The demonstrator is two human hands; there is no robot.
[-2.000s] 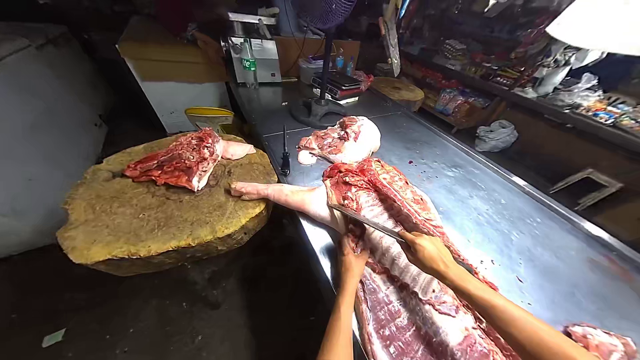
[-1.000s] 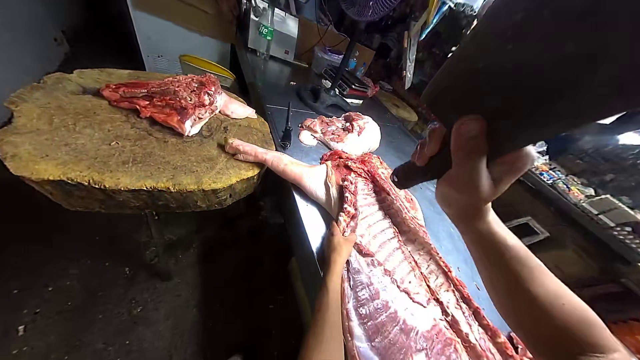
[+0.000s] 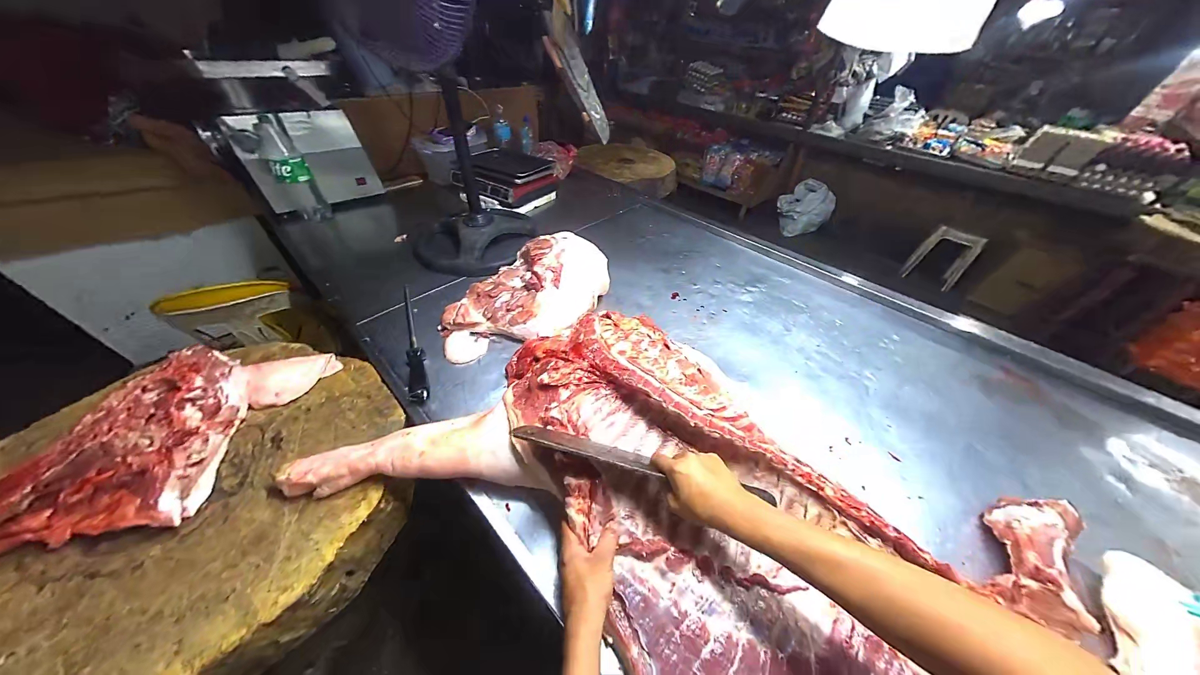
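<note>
A pork carcass side (image 3: 675,591), ribs facing up, lies along the metal table. Its foreleg with trotter (image 3: 394,455) reaches left over the chopping block. My right hand (image 3: 698,483) is closed on the handle of a long butcher's knife (image 3: 586,448), whose blade lies across the meat near the shoulder, tip toward the leg. With my left hand (image 3: 589,553) I grip the meat's near edge, just below the blade; its fingertips are partly hidden. Beyond the carcass sits a skin-on cut of pork (image 3: 539,286), and left of it a sharpening steel (image 3: 415,361) with a black handle.
On the left, a round wooden chopping block (image 3: 234,581) holds a red meat cut (image 3: 141,441). A fan stand (image 3: 478,239), a plastic bottle (image 3: 286,169) and a scale (image 3: 506,173) stand at the table's back. A meaty bone (image 3: 1036,553) lies at the right.
A second ago my right hand held a large dark cleaver or knife raised close to the camera; now it is down, with the blade at the meat. My left hand still grips the carcass edge.
</note>
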